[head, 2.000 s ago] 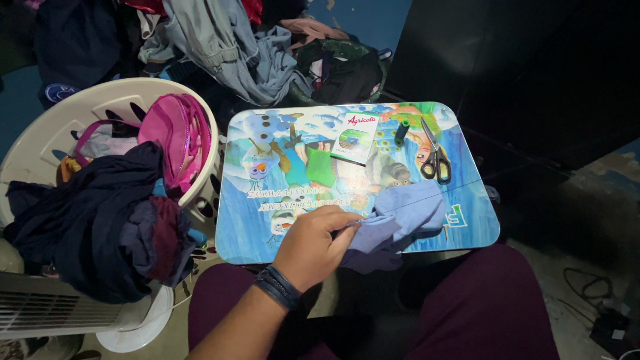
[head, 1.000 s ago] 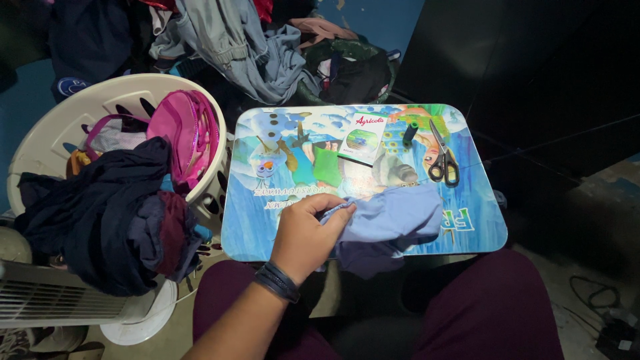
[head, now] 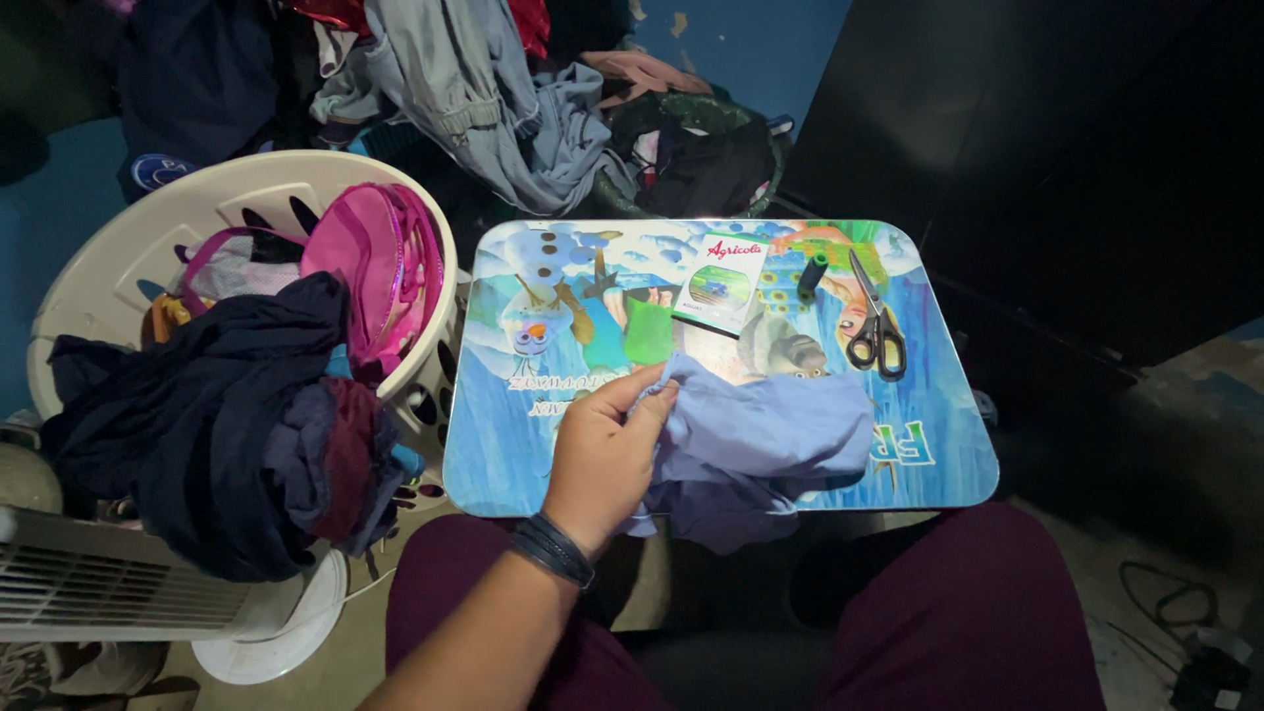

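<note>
My left hand [head: 607, 449], with a dark band at the wrist, pinches the left edge of a light blue cloth [head: 770, 420] between thumb and fingers. The cloth lies crumpled on a small table with a cartoon-printed top [head: 513, 464], and part of it hangs over the near edge. Behind the cloth lies a white and green card or box [head: 723, 281] bearing print. Right of that is a dark green thread spool [head: 813, 275]. A pair of black-handled scissors [head: 875, 331] rests farther right with its blades pointing away. My right hand is not in view.
On the left, a cream plastic laundry basket [head: 99, 257] holds dark clothes [head: 207, 415] and a pink bag [head: 365, 267]. A pale fan or heater [head: 109, 583] lies below it. Behind the table are piled garments [head: 474, 109]; a black cabinet [head: 1066, 168] stands at right.
My left hand keeps its pinch on the light blue cloth. The cloth is spread wider to the right than two seconds ago.
</note>
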